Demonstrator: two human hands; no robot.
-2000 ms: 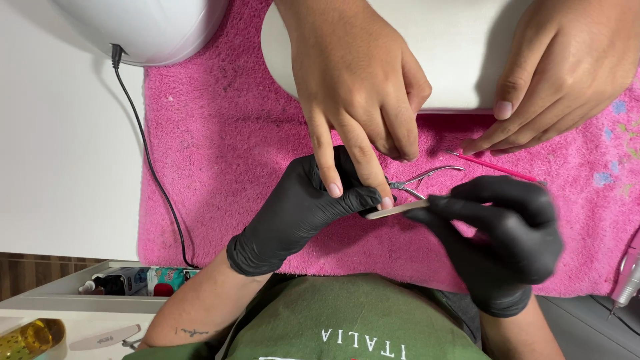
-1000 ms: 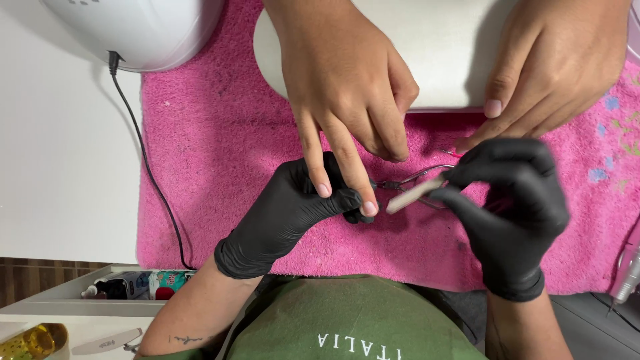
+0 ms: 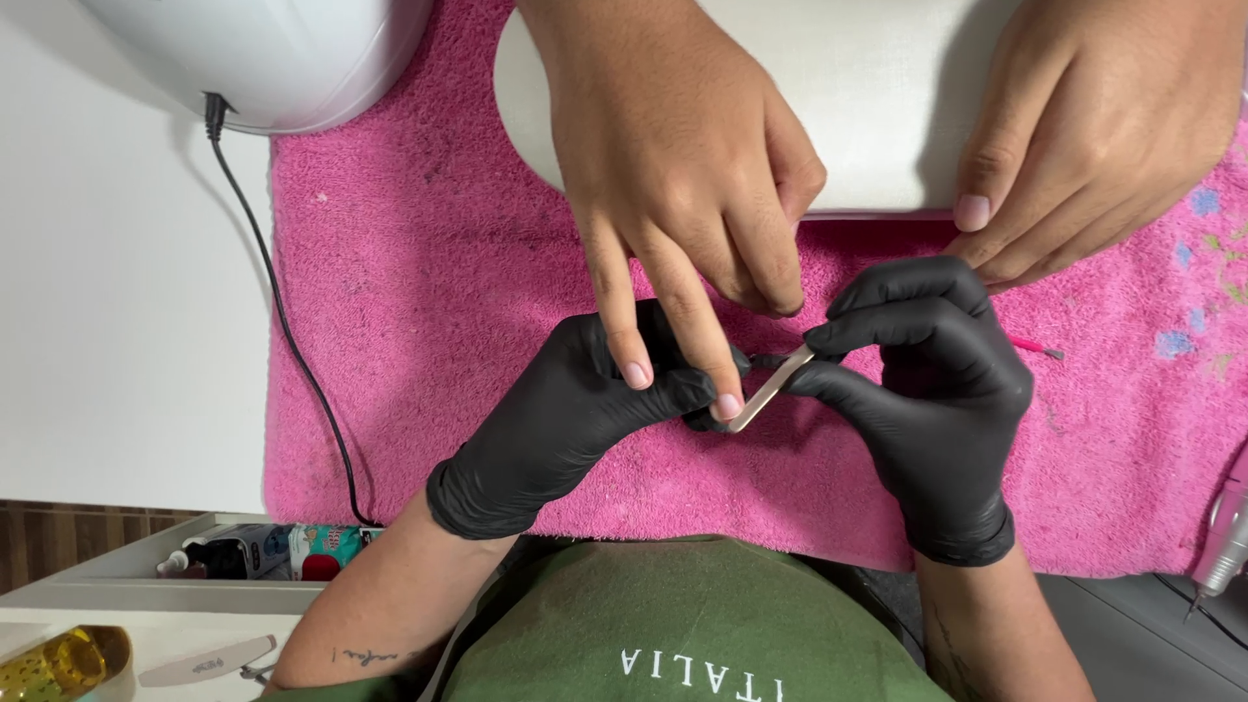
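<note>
My left hand (image 3: 575, 400), in a black glove, grips a finger of the other person's hand (image 3: 682, 166) near its tip. In my right hand (image 3: 926, 380), also gloved in black, a thin nail file (image 3: 772, 388) is pinched between thumb and fingers. The file's lower end lies against the side of that finger's nail. Metal nippers, seen earlier on the towel, are mostly hidden behind my hands now. The person's second hand (image 3: 1092, 127) rests at the upper right, beside the white armrest (image 3: 858, 107).
A pink towel (image 3: 390, 390) lies under the hands. A white nail lamp (image 3: 273, 49) with a black cord (image 3: 283, 302) stands upper left. A thin pink brush (image 3: 1038, 346) and an electric nail drill (image 3: 1224, 536) are at the right. Lower left, an open drawer (image 3: 195, 593) holds bottles; another file (image 3: 210, 661) lies below.
One second ago the file was tilted with its broad face showing, apart from the nail; now it is edge-on against the nail. The pink brush's bristle end has come into view.
</note>
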